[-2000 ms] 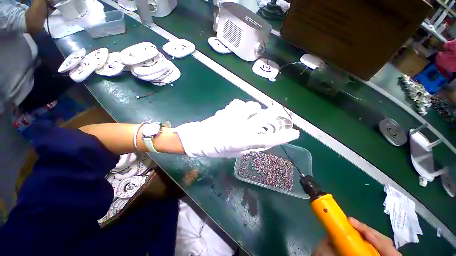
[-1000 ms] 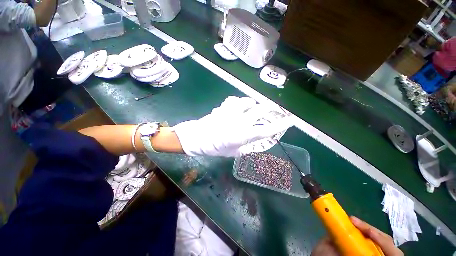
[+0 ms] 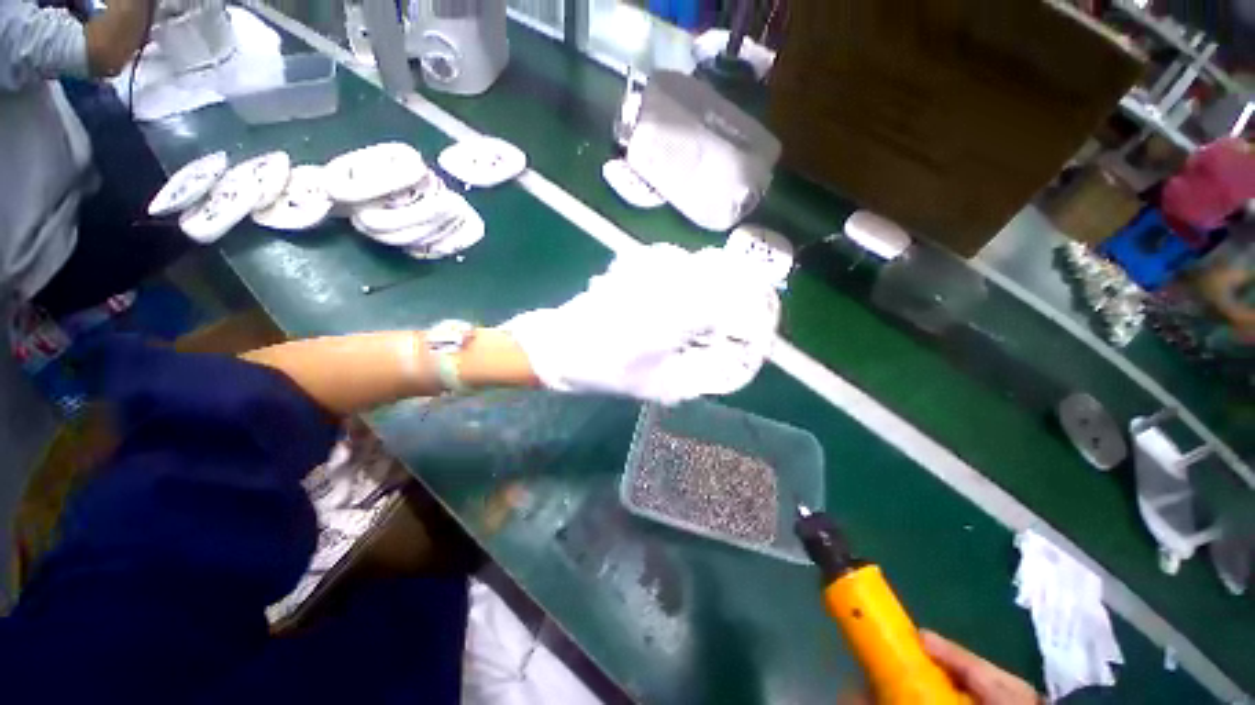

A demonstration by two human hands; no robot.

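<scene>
My left hand, in a white glove, holds a white base plate above the bench, just past the screw tray. My bare right hand, cut off by the bottom edge, is closed around an orange-yellow electric screwdriver. The screwdriver's black nose points up and left over the tray's right end. Its thin bit is hard to see, and it shows no contact with the plate. The clear screw tray holds a heap of tiny screws.
Several base plates lie at the bench's far left. A carton of plates is beside my lap. Beyond the metal rail are a housing and a large cardboard sheet. White strips lie right. A person is at the upper left.
My left hand with the plate has moved up and left, away from the screwdriver. The screwdriver has shifted slightly left and down. Housings on the belt have moved a little.
</scene>
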